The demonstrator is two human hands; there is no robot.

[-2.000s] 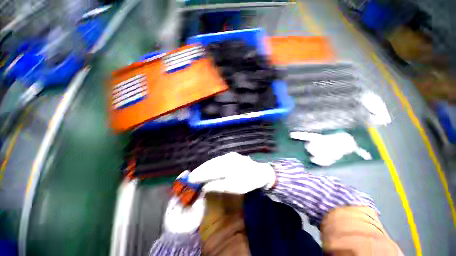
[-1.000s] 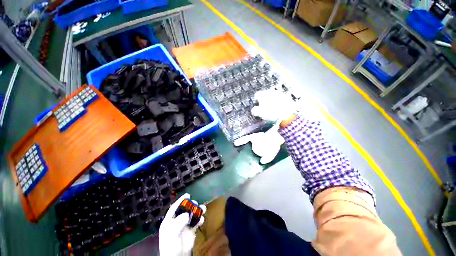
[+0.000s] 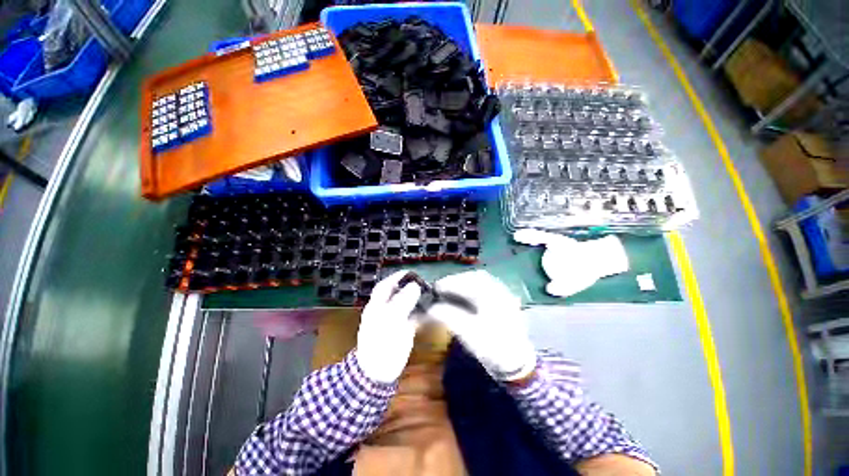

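My left hand [image 3: 385, 327], in a white glove, holds a small dark unit [image 3: 421, 296] over my lap at the bench's front edge. My right hand [image 3: 489, 321], also gloved in white, meets it from the right, with a dark piece [image 3: 456, 300] between its fingers. The fingers partly hide both parts, and I cannot tell whether they are joined. Rows of black units with orange lower edges [image 3: 307, 244] stand on the bench just beyond my hands.
A blue bin [image 3: 414, 192] holds black plastic parts. An orange board [image 3: 270, 116] carries blue-and-white parts. Clear blister trays [image 3: 596, 153] lie right of the bin, a spare white glove [image 3: 582, 264] in front of them. Another orange board [image 3: 545, 56] lies behind. A green conveyor [image 3: 93, 251] runs at left.
My right hand has come back from the blister trays to my left hand, now with a dark piece in it. The orange on the held unit no longer shows. The view has turned.
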